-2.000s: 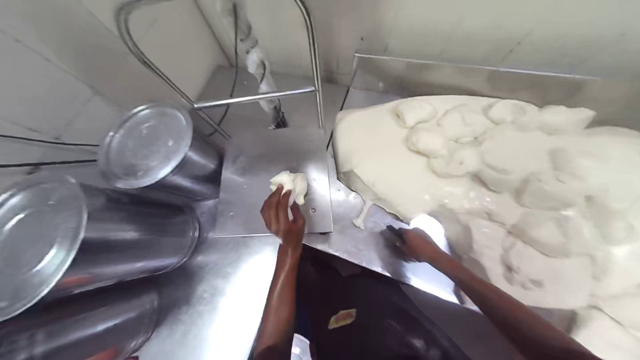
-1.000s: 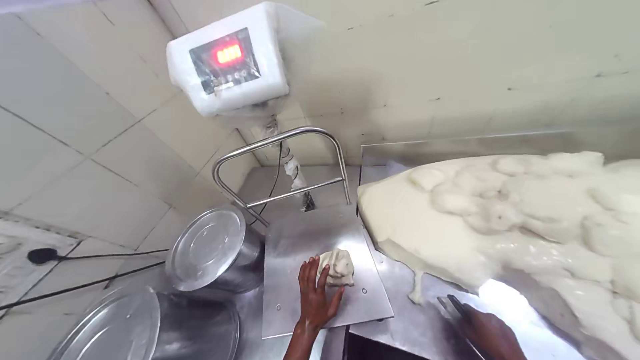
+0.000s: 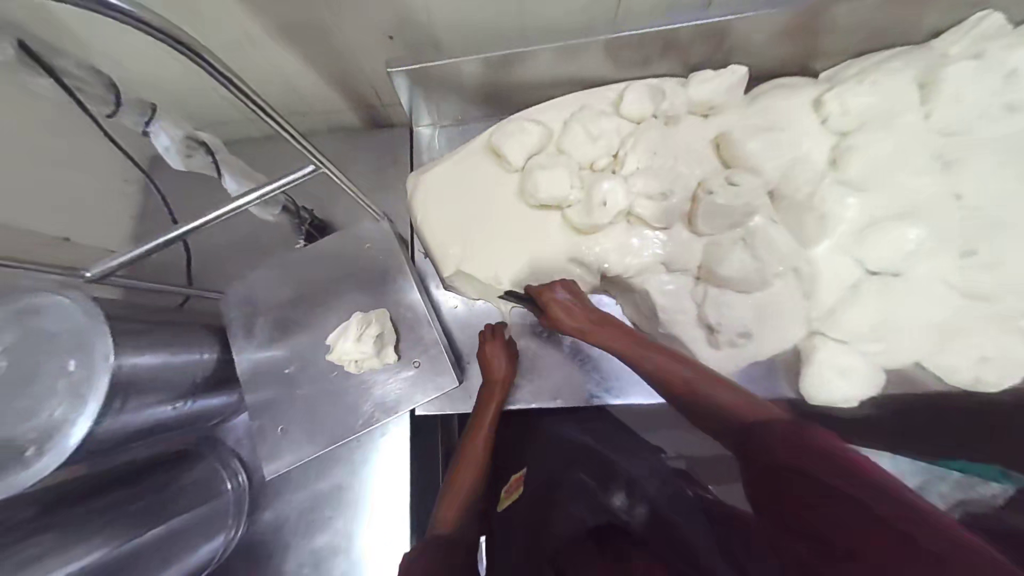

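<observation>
A large, soft mass of pale dough (image 3: 496,208) spreads over the steel worktable (image 3: 552,376). My right hand (image 3: 564,308) is closed around a dark-handled scraper or blade (image 3: 520,301), held at the near left edge of the mass. Just below it, my left hand (image 3: 498,352) grips the end of a thin strip of dough (image 3: 504,314) hanging from that edge. On the steel weighing platform (image 3: 320,296) at the left lies a separate small lump of dough (image 3: 362,342), which neither hand touches.
A bent steel tube frame (image 3: 208,224) rises behind the platform, with a plastic-wrapped post (image 3: 192,148) and a black cable (image 3: 120,144). Lidded metal drums (image 3: 48,376) stand at the far left. A raised steel edge (image 3: 560,68) runs behind the dough mass.
My left hand has left the small lump on the platform and moved right to the strip at the mass's edge. My right hand has brought the tool to that edge. The view has tilted down.
</observation>
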